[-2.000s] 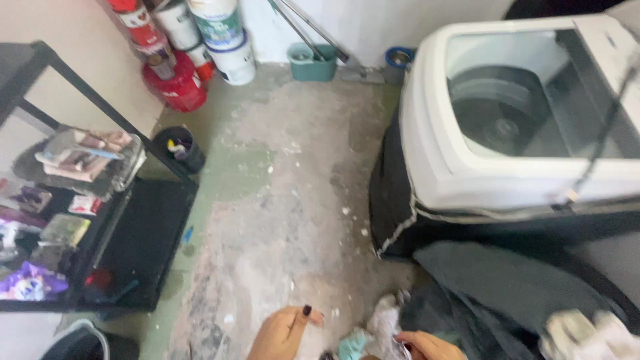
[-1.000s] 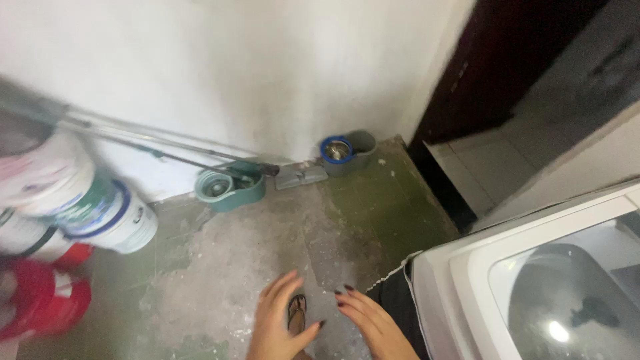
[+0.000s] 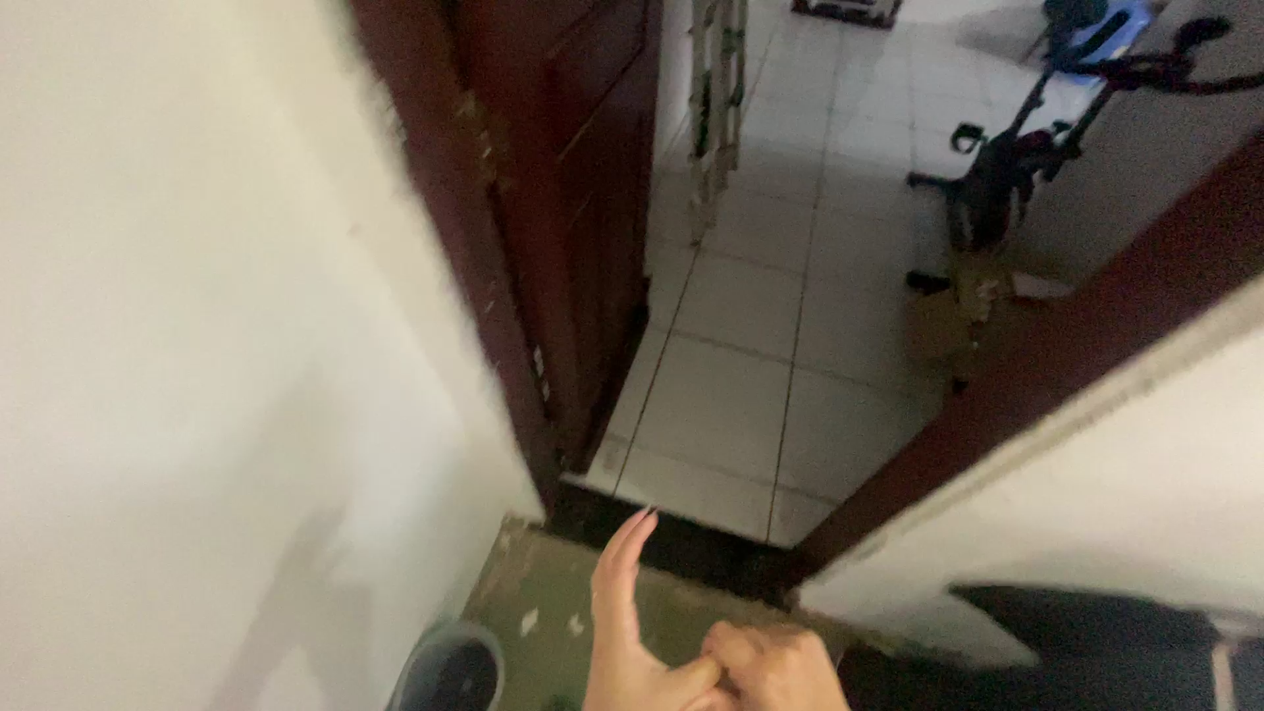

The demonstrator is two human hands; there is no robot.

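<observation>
My left hand is low in the middle of the view, its fingers pointing up and its thumb reaching to the right. Against that thumb rests my right hand, its fingers curled; whether it grips the thumb or only touches it I cannot tell. No object shows in either hand. Beyond them lies the dark door sill, and a dark red wooden door stands swung inward on the left of the doorway.
White floor tiles run through the doorway. An exercise bike stands on the right inside, with a cardboard piece near its base. A folded metal rack is beside the door. A grey bucket sits at the lower left, by the white wall.
The view has swung from the washing machine and buckets to the doorway. My hands, apart one second ago, are now together.
</observation>
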